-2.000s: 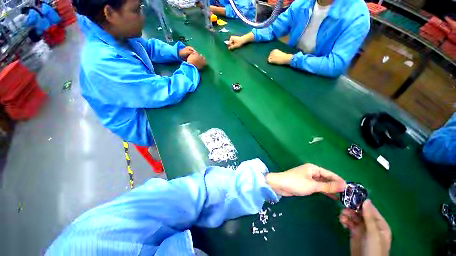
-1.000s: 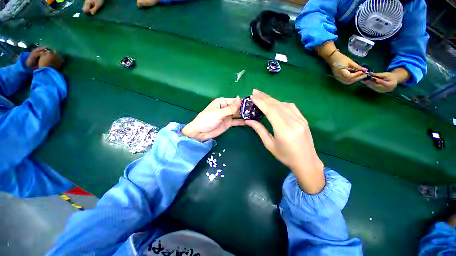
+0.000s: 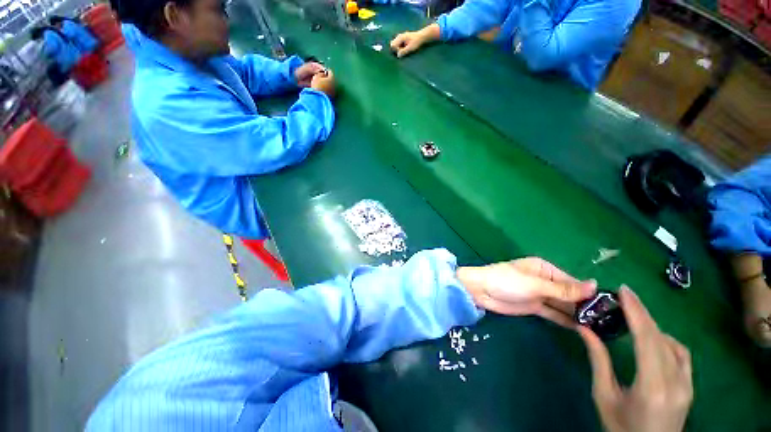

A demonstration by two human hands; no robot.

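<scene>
A dark round-square unit (image 3: pixel 600 314) with silvery details is held above the green table at the lower right. My left hand (image 3: pixel 534 288) pinches its left side between thumb and fingers. My right hand (image 3: pixel 647 367) touches its right side with thumb and fingertips. Tiny white pieces (image 3: pixel 457 342) lie loose on the table below my left forearm. A clear bag (image 3: pixel 372 226) of similar tiny pieces lies beyond that forearm.
The bright green belt (image 3: pixel 507 202) carries a dark unit (image 3: pixel 429 150) and another unit (image 3: pixel 678 273) near a white label (image 3: pixel 665 238). A black strapped object (image 3: pixel 664 180) lies at the right. A worker (image 3: pixel 203 126) sits at the left; others sit across.
Since one second ago the view has swung left, bringing the left worker and floor into view. Both hands still hold the unit; my right fingers are now more spread around it.
</scene>
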